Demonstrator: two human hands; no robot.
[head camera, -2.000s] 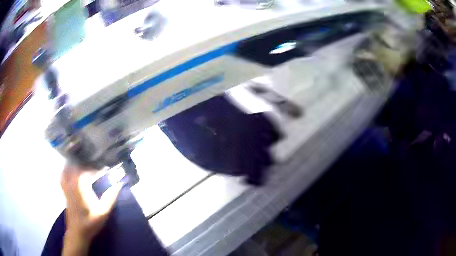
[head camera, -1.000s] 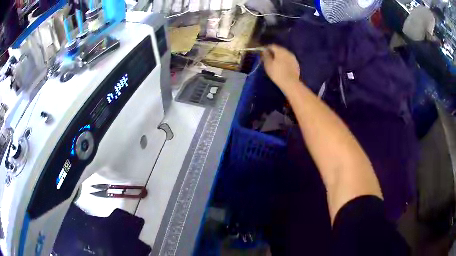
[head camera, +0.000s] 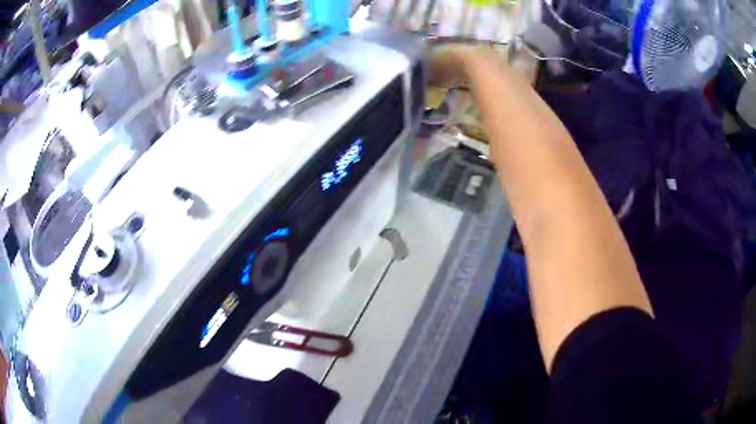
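My right hand (head camera: 452, 65) is blurred at the far end of the sewing machine (head camera: 207, 174), near its upper right corner. Its fingers are partly hidden behind the machine's end, so I cannot tell whether it holds anything. My left hand is out of the picture. The navy cut pieces (head camera: 265, 399) lie under the machine arm at the bottom edge. The dark red thread snips (head camera: 311, 340) lie just beyond them.
The control panel (head camera: 269, 265) glows on the arm. A grey tray (head camera: 456, 178) is set in the table beyond a curved metal piece (head camera: 396, 244). Ruler tape (head camera: 448, 294) runs along the edge. Dark cloth (head camera: 680, 215) is piled right, below a fan (head camera: 680, 45).
My right hand has moved left, from above the dark cloth and basket to the machine's far end. The view has shifted, so the machine appears further right.
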